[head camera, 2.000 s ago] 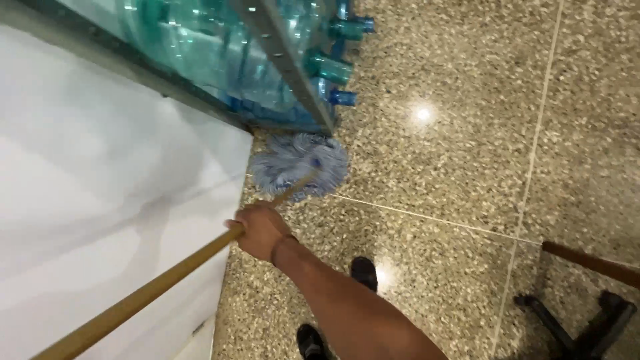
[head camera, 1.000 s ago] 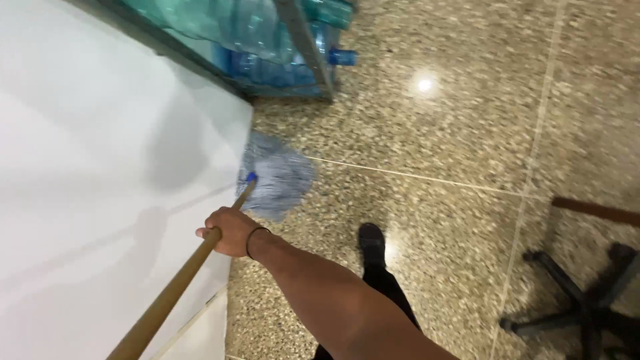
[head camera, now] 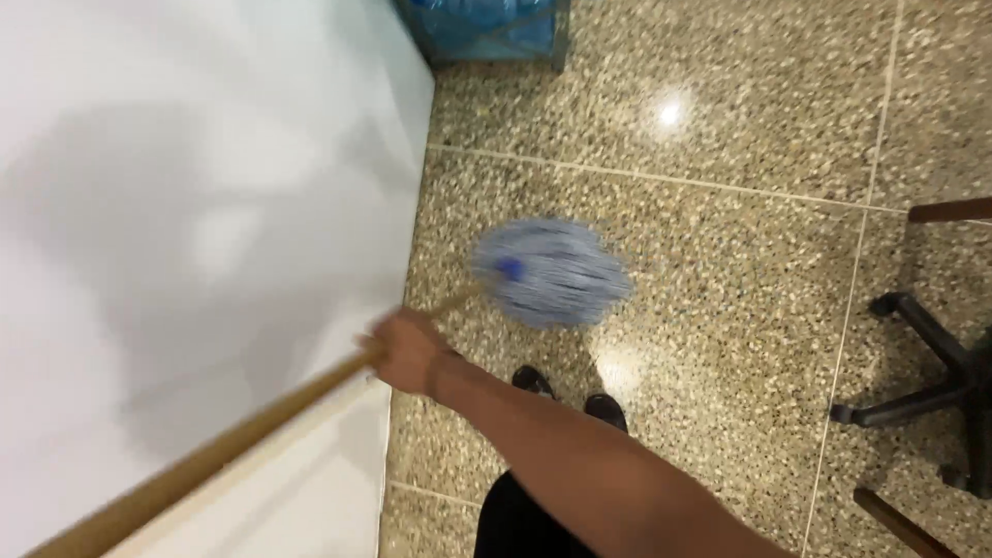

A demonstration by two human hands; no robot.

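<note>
My right hand (head camera: 407, 350) is closed around the wooden handle (head camera: 232, 446) of a string mop, with a dark band at my wrist. The handle slants from the lower left corner up to a blue socket (head camera: 509, 269). Blurred grey-blue strands of the mop head (head camera: 562, 275) lie spread on the speckled terrazzo floor (head camera: 697, 310), a little to the right of the white wall. My left hand is outside the view.
A metal rack (head camera: 559, 39) holding blue water bottles (head camera: 488, 23) stands at the top. The white wall (head camera: 194, 232) fills the left side. Black shoes (head camera: 606, 411) are below the mop head. At right are a wheeled chair base (head camera: 961, 372) and brown bars (head camera: 949, 210).
The mop head has moved from beside the rack's corner, along the wall, to the floor farther from the rack. My right hand stays on the handle. The view has shifted away from the rack.
</note>
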